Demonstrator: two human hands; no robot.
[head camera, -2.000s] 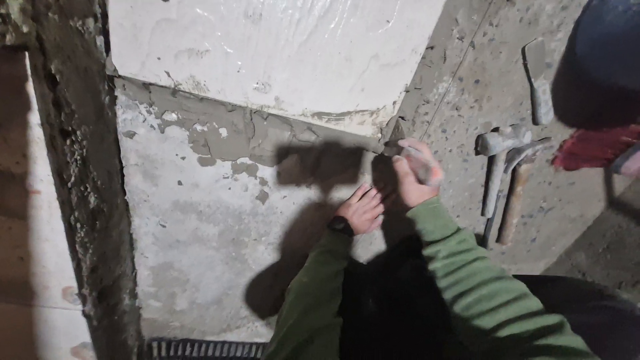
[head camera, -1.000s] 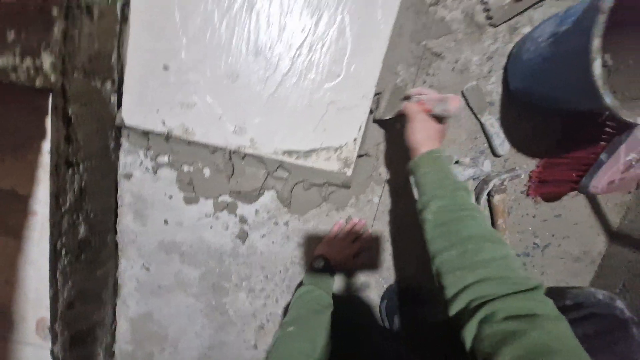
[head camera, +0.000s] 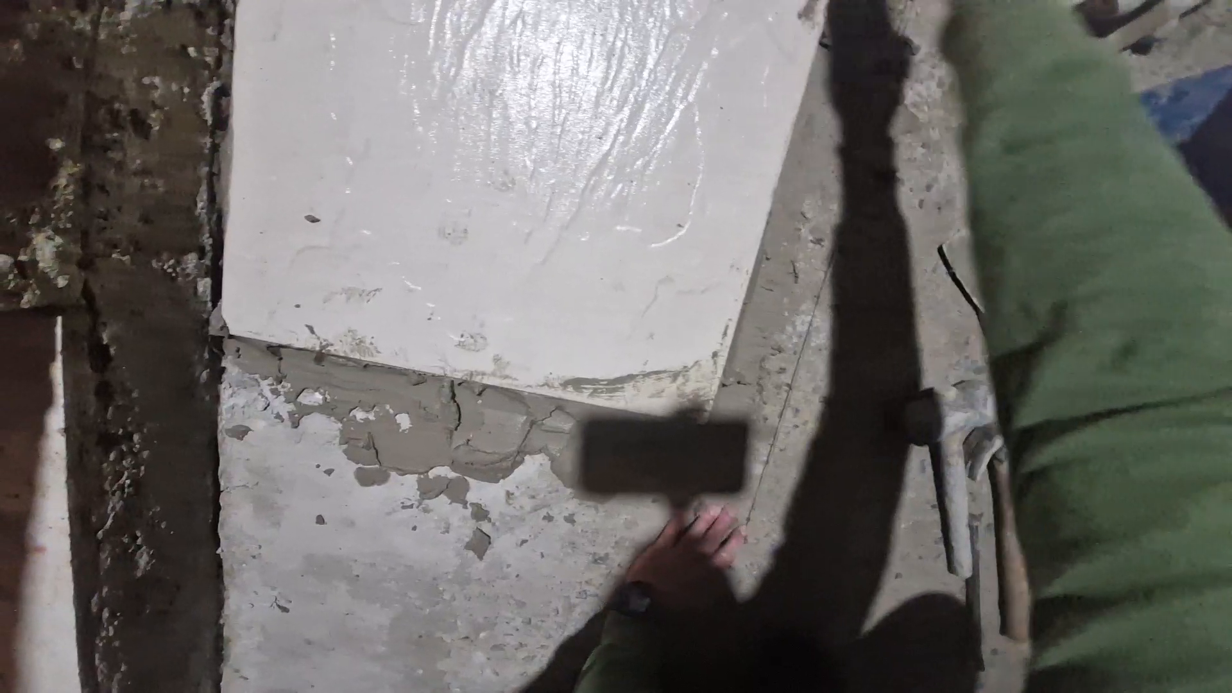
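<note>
My left hand (head camera: 688, 553), with a dark watch on its wrist, rests on the mortar-stained slab (head camera: 404, 577) with nothing in it, its fingers spread a little. My right hand is out of the frame past the top; only its green sleeve (head camera: 1097, 337) shows along the right side. Above my left hand lies a large pale tile (head camera: 500, 212) with a wet, shiny face. Cracked grey mortar (head camera: 423, 423) borders the tile's lower edge, and a strip of mortar runs along its right edge.
A hammer (head camera: 953, 500) and another wooden-handled tool (head camera: 1011, 558) lie on the floor beside my right sleeve. Part of a blue object (head camera: 1184, 106) shows at the right edge. A rough, dark channel (head camera: 144, 385) runs down the left side. Dark shadows cross the floor.
My right arm has reached forward, taking the hand and the tool it held out of view. My left hand remains down on the slab. The view has shifted closer.
</note>
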